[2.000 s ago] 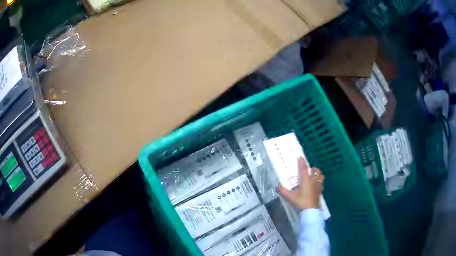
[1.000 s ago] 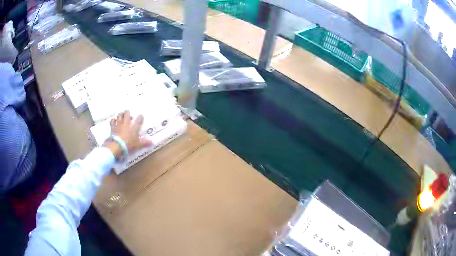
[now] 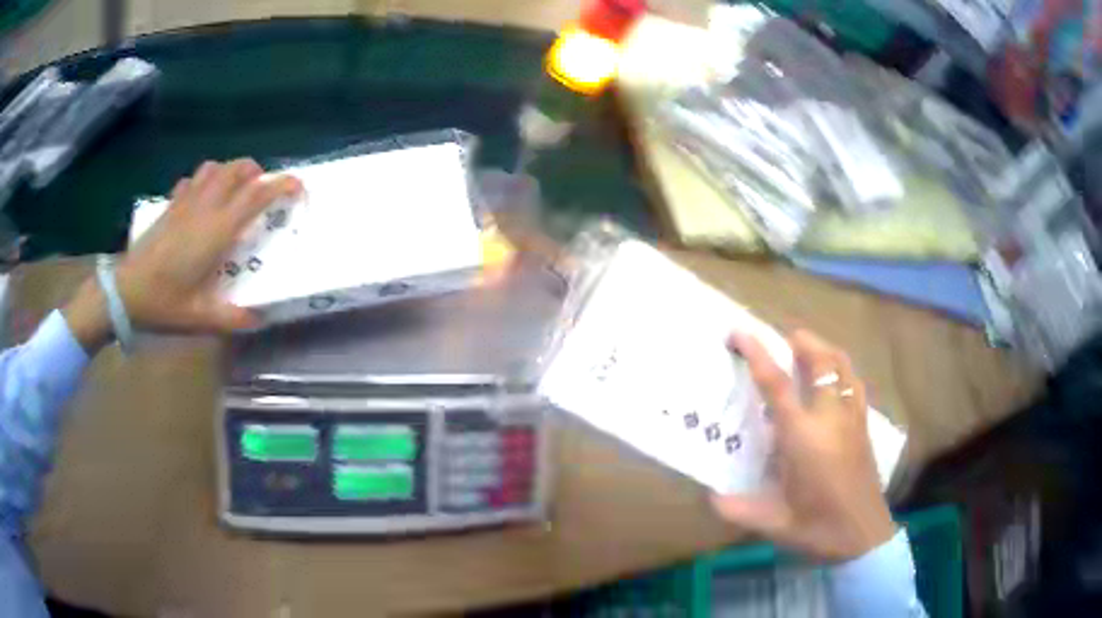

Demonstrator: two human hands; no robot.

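My left hand [image 3: 199,248] grips a long white toothbrush box [image 3: 375,217] by its left end, over the pan of the digital scale [image 3: 384,465]. Whether this box touches the pan cannot be told. My right hand [image 3: 810,447] grips another white toothbrush box [image 3: 665,362] by its lower right end, tilted, just right of the scale. Crinkled clear film shows at this box's upper left end. The scale's green displays are lit. Its pan [image 3: 387,344] is partly hidden by the left box.
The dark green conveyor belt [image 3: 351,91] runs behind the scale, with wrapped boxes [image 3: 79,121] at left. The signal light [image 3: 585,60] glows yellow. Film-wrapped boxes [image 3: 834,151] lie on a pale yellow board. The green crate's rim [image 3: 937,543] shows at lower right.
The view has swung from the stack of boxes on the bench to the scale. My left hand now holds a box over the pan, and my right hand has come into view with another.
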